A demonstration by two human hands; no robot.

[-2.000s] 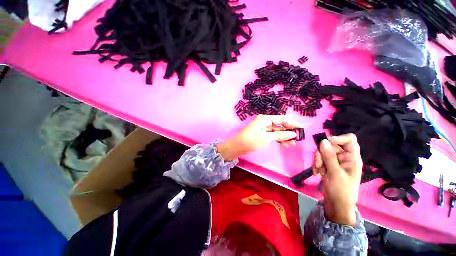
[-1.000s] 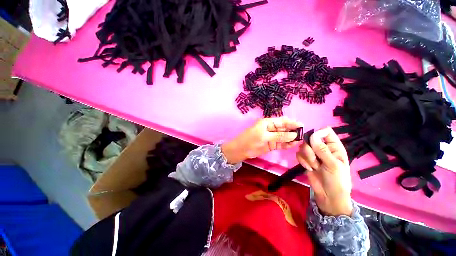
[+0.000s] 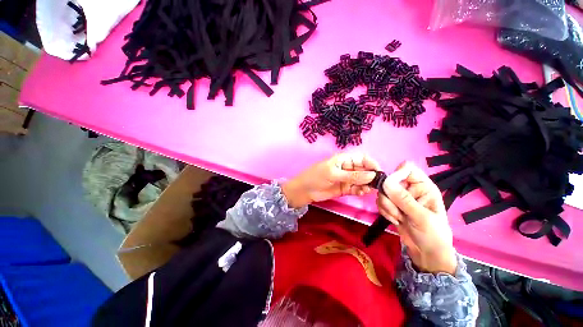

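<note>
My left hand [image 3: 334, 179] holds a small black buckle [image 3: 378, 181] at its fingertips, above the pink table's front edge. My right hand [image 3: 415, 207] pinches a black webbing strip [image 3: 378, 229]; its tail hangs below my fingers over the red apron. The strip's upper end and the buckle meet between my fingertips; whether the strip passes through the slot is hidden by the fingers. A pile of black buckles [image 3: 345, 115] lies on the table beyond my hands. A heap of black strips [image 3: 505, 137] lies to the right of it.
A second heap of black strips [image 3: 214, 45] lies at the back left. A webbing loop [image 3: 542, 227] is at the right heap's edge. A clear plastic bag [image 3: 498, 16] lies at the back right, a white bag [image 3: 57, 29] at the far left. A cardboard box [image 3: 156, 220] stands below the table edge.
The strip end and the buckle, apart before, are now together at my fingertips. My right hand has closed in on my left. The view has shifted to the right.
</note>
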